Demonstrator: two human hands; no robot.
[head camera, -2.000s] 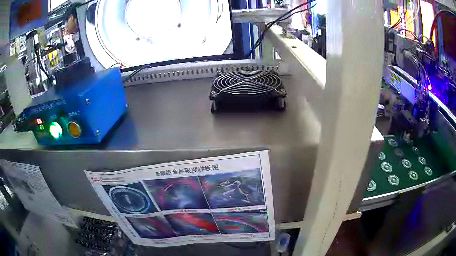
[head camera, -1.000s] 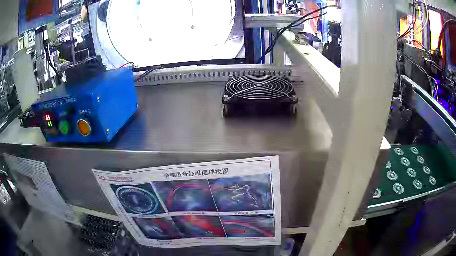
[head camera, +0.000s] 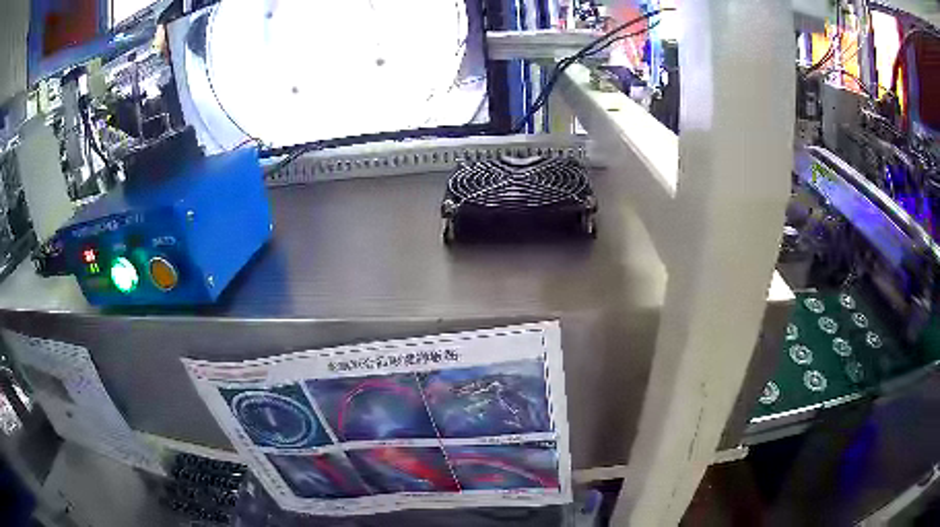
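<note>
Neither of my hands is in the picture. A black cooling fan (head camera: pixel 521 198) with a spiral wire guard lies flat on the grey metal bench (head camera: pixel 361 252). A bright blue control box (head camera: pixel 170 232) stands at the bench's left, with red digits, a lit green button and an orange button. The monitor (head camera: pixel 340 67) behind shows a mostly white round image. At the right, several small ring-shaped parts (head camera: pixel 814 381) lie in rows on the green conveyor belt (head camera: pixel 783 407).
A thick cream post (head camera: pixel 722 237) stands between bench and conveyor. A defect reference sheet (head camera: pixel 392 427) hangs on the bench's front, with a second paper sheet (head camera: pixel 67 396) at its left. A dark keyboard (head camera: pixel 206 484) is below. Black cables (head camera: pixel 577 57) run beside the monitor.
The view has shifted, first one way and then back. The control box's green button went from lit to dim and is lit again. The monitor's ring image has become whiter.
</note>
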